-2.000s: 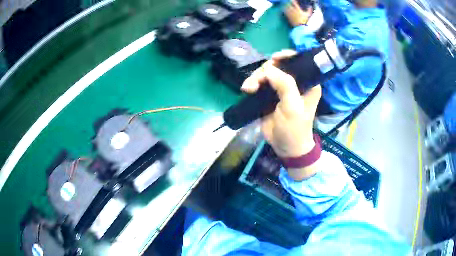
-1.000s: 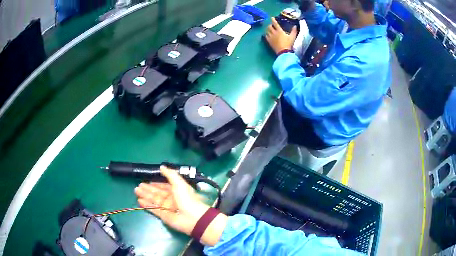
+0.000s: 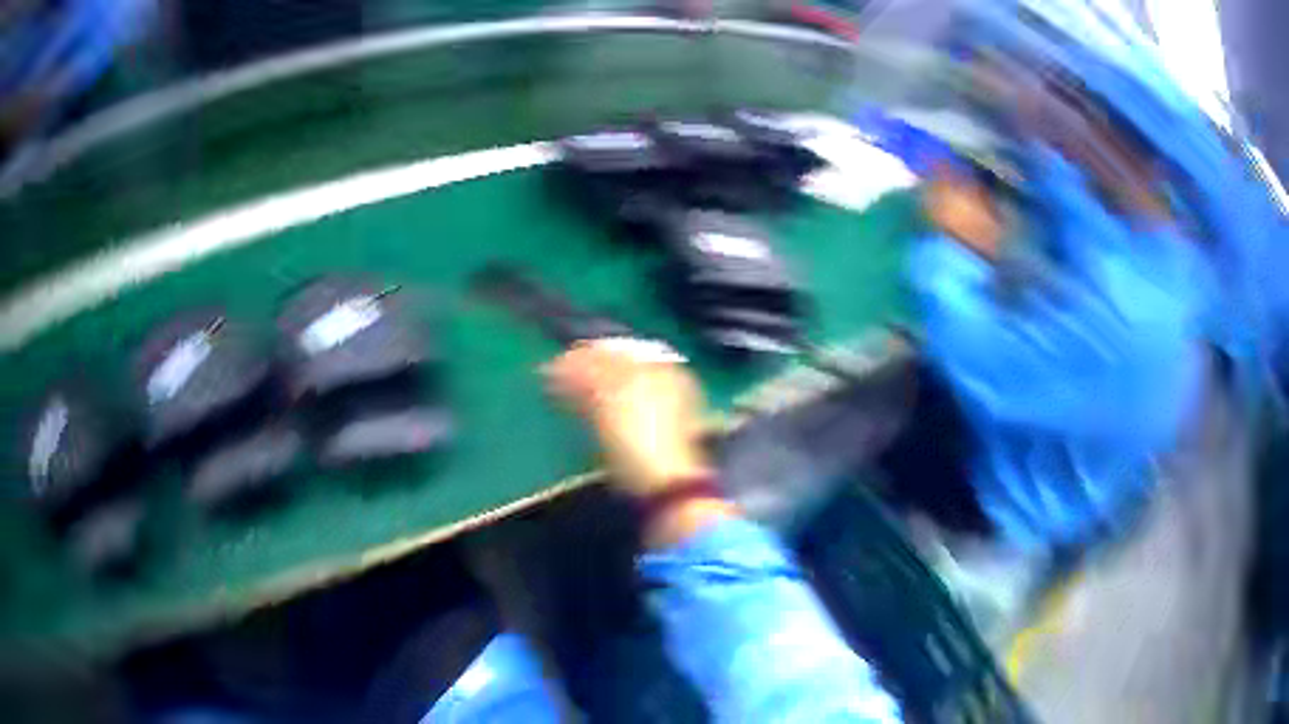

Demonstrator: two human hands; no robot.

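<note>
The whole view is blurred by motion. My right hand [image 3: 632,407], with a dark red wristband, is over the green bench at the rear end of the dark electric screwdriver [image 3: 530,300]. I cannot tell if its fingers touch or grip it. Three blower fans stand in a row at the left: one at the far left [image 3: 51,441], one in the middle [image 3: 191,375] and one nearest the screwdriver [image 3: 346,340]. Another blower fan [image 3: 732,269] stands beyond the screwdriver to the right. My left hand is out of view; only a blue sleeve [image 3: 498,687] shows at the bottom.
More fans [image 3: 693,159] stand at the back near a white sheet [image 3: 852,166] and a blue bin [image 3: 905,142]. A person in blue [image 3: 1053,368] sits at the right. A dark crate [image 3: 891,608] is beside the bench, below its front edge [image 3: 424,540].
The view has swung left, showing the left row of fans more fully. My right hand, palm open beside the screwdriver before, is now at the screwdriver's rear end. The screwdriver lies on the bench, as one second ago.
</note>
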